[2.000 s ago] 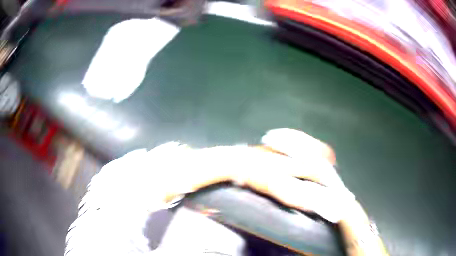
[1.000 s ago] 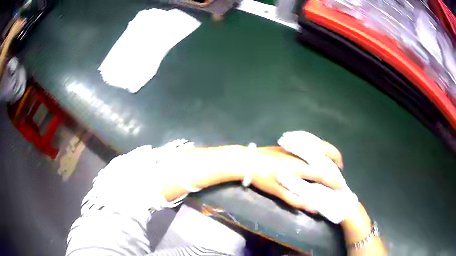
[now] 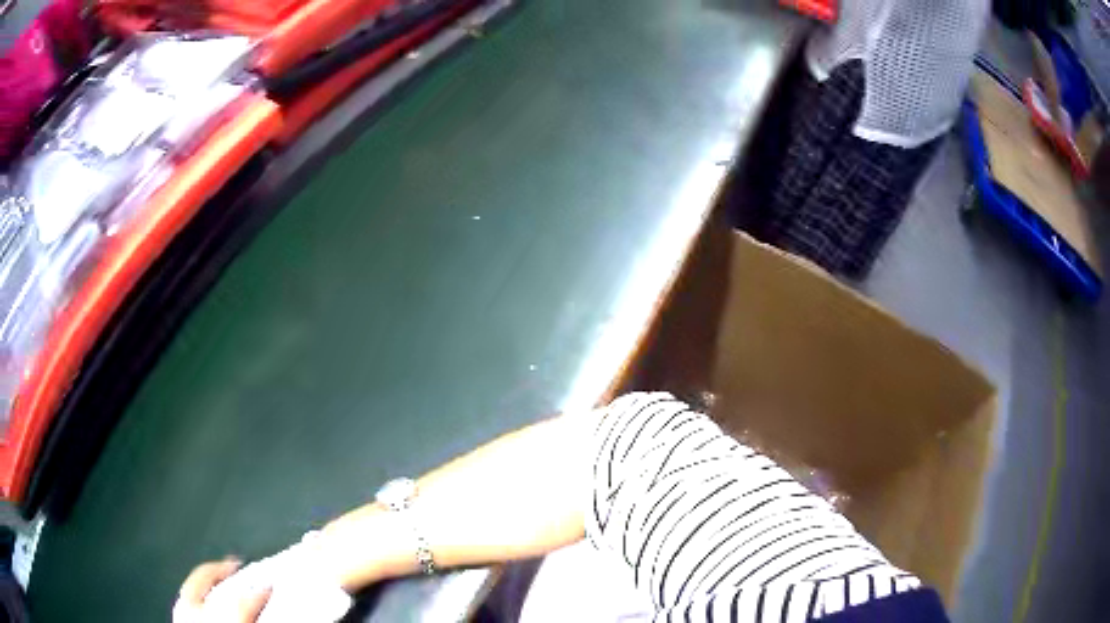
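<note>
My right hand [image 3: 274, 587] is at the lower left, low over the green bench top [image 3: 402, 268], partly cut off by the bottom edge. It has white material over it, glove-like, with bare fingertips showing. Its fingers look bent, and glare hides whether they hold anything. The forearm reaches in from the right, with a bracelet and a striped sleeve. I cannot make out a separate left hand; it is cut off or hidden.
Orange-rimmed trays [image 3: 158, 201] with clear-wrapped items line the bench's left side. An open brown carton [image 3: 852, 365] stands against the bench's right edge. A person [image 3: 901, 73] stands beyond it. A blue-edged trolley [image 3: 1035, 231] is at the upper right, near a yellow floor line.
The view has swung to the right. The carton, person and trolley have come into view; the white sheets and my left arm have left it. My right forearm now shows at greater length.
</note>
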